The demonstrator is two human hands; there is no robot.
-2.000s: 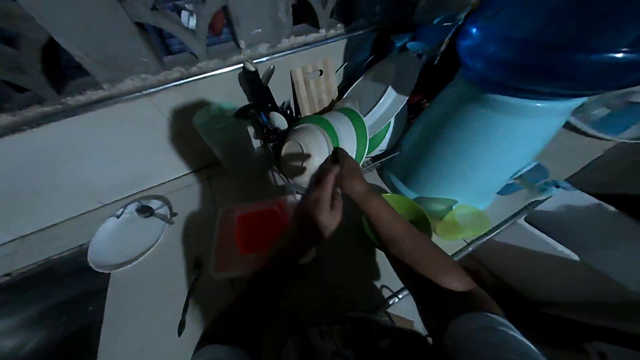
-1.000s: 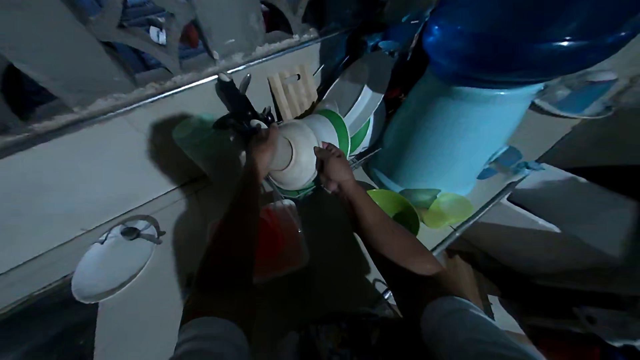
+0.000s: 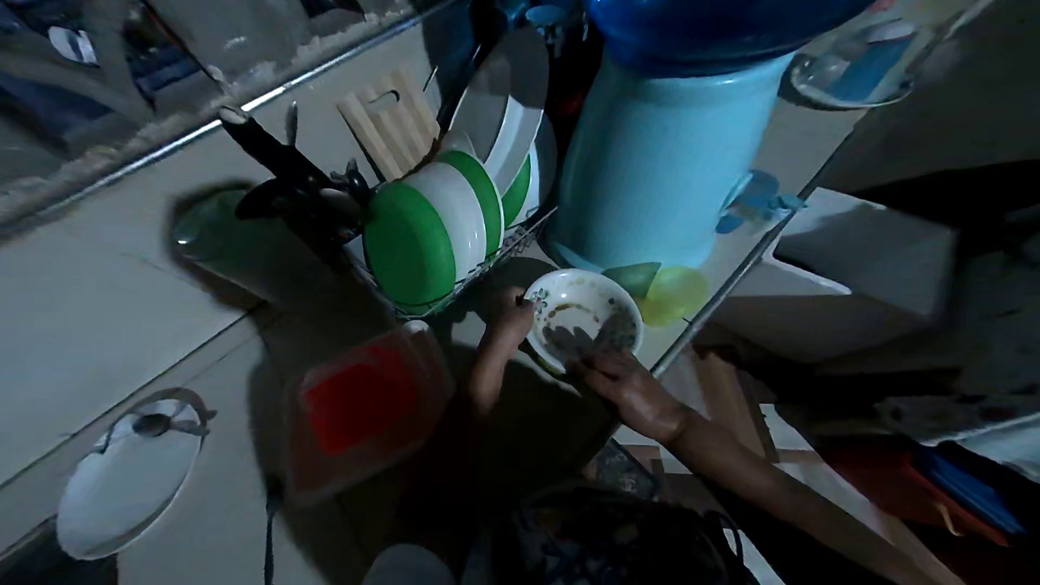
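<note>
A white bowl with a floral pattern [image 3: 581, 313] is held between my hands, its inside facing up and showing brownish marks. My left hand [image 3: 508, 321] grips its left rim. My right hand [image 3: 630, 386] holds the lower right edge, fingers partly in shadow. Just behind the bowl, a wire dish rack [image 3: 455, 291] bears green and white plates [image 3: 410, 244], a large pale plate [image 3: 500, 97] and a slatted wooden board [image 3: 390, 122]. Beside the bowl's right rim is a yellow-green translucent bowl [image 3: 674, 294].
A light blue water dispenser [image 3: 666, 162] with a dark blue bottle [image 3: 715, 28] stands behind right. At left are a red-bottomed clear container [image 3: 366, 402], a white plate with a spoon [image 3: 130, 479], dark-handled utensils [image 3: 301, 179] and a greenish translucent container [image 3: 244, 236]. The counter's metal edge [image 3: 723, 292] runs along the right.
Both hands have moved away from the rack toward the right, now with a bowl facing up. The pale bowl seen a second ago at the rack's front no longer stands there, and a green plate shows.
</note>
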